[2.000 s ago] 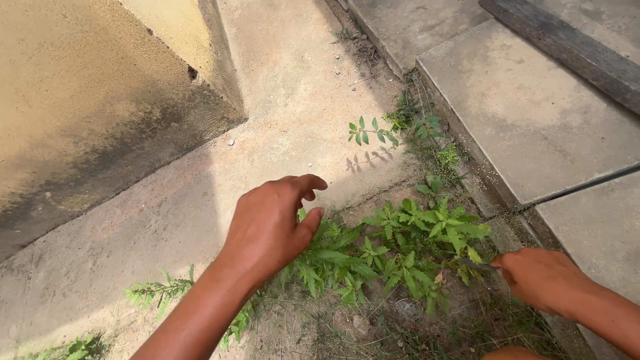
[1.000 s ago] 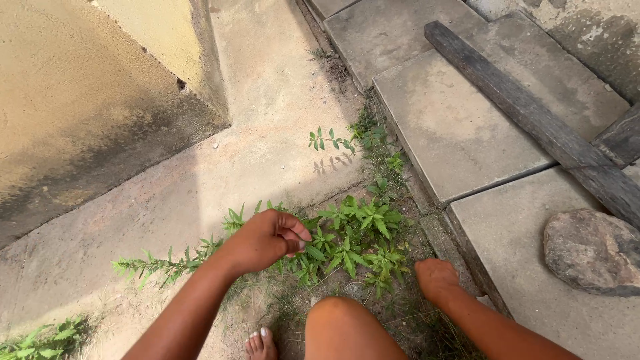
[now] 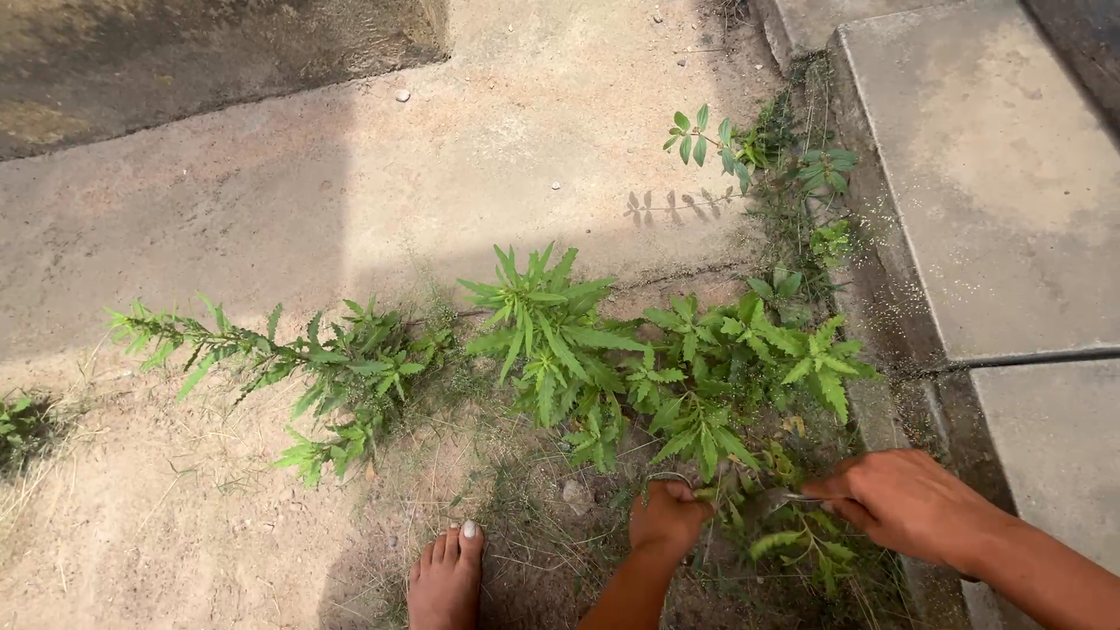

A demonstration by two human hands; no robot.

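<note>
My left hand (image 3: 669, 516) is closed around the lower stems of a leafy green weed (image 3: 700, 411), low in the middle right of the view. Close to its right, my right hand (image 3: 901, 503) grips a small metal tool (image 3: 783, 499), whose kind I cannot tell; its far end is partly lost among the leaves. Yellowish leaves hang below the tool. Left of these stems stands a bushy weed with serrated leaves (image 3: 547, 337), and a long weed (image 3: 341, 359) leans over the soil farther left.
A concrete strip (image 3: 507, 157) runs along a stained wall (image 3: 219, 52). Raised paving slabs (image 3: 989, 192) form an edge on the right, with small weeds (image 3: 818, 171) along it. My bare foot (image 3: 448, 573) is on the soil at the bottom. A pebble (image 3: 402, 95) lies near the wall.
My left hand has moved right and down from the bushy leaves to the stems beside my right hand, and has closed on them. The view has shifted; the rock on the slabs is out of view.
</note>
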